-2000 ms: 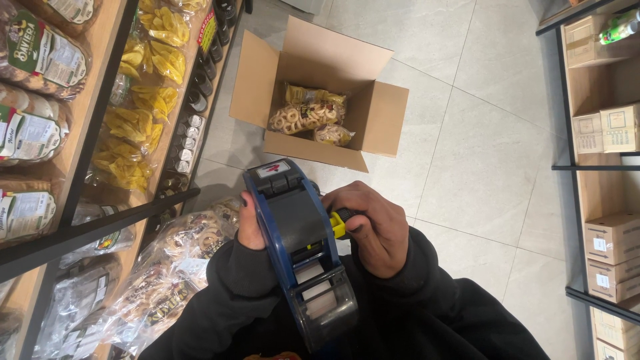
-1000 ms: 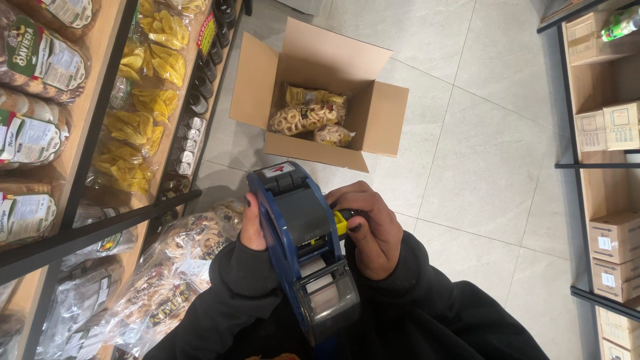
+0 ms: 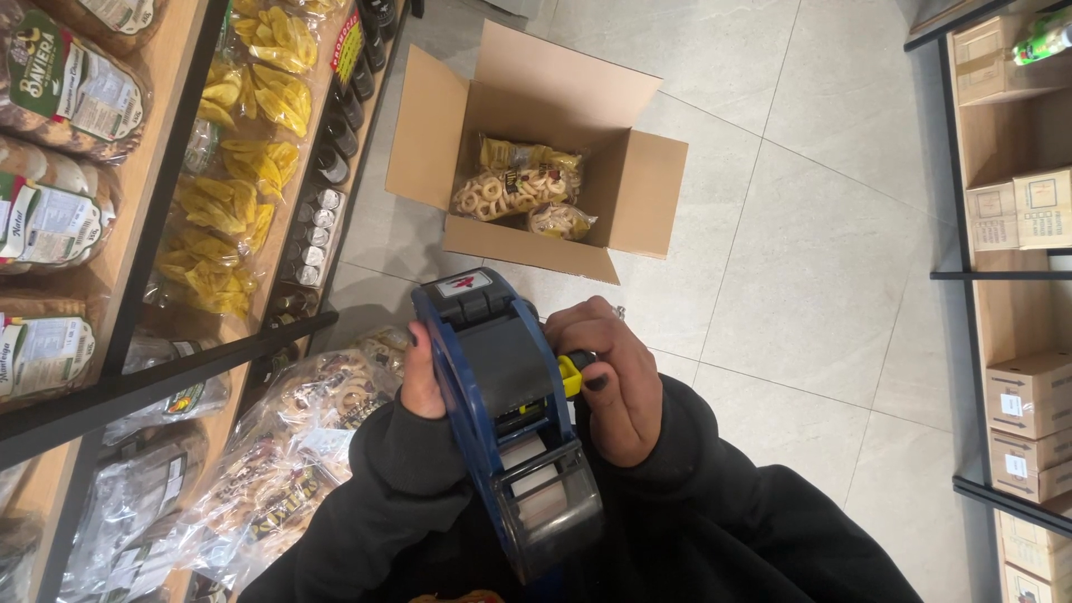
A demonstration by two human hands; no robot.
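A blue and dark grey handheld label applicator or price gun, with a clear cover at its lower end, is held in front of my body. My left hand supports its left side, most fingers hidden beneath. On the right side, the thumb and fingers of my right hand pinch a small black and yellow part. Beyond the device an open cardboard box stands on the floor, holding several clear bags of ring-shaped snacks.
Shelves at the left hold packaged breads, bags of yellow chips and dark bottles. Large bags of ring snacks lie beside my left arm. At the right, a shelf unit carries small cartons. Grey floor tiles show between them.
The fingers of my right hand have shifted a little around the black and yellow part. The device is tilted slightly differently; my left hand still supports it.
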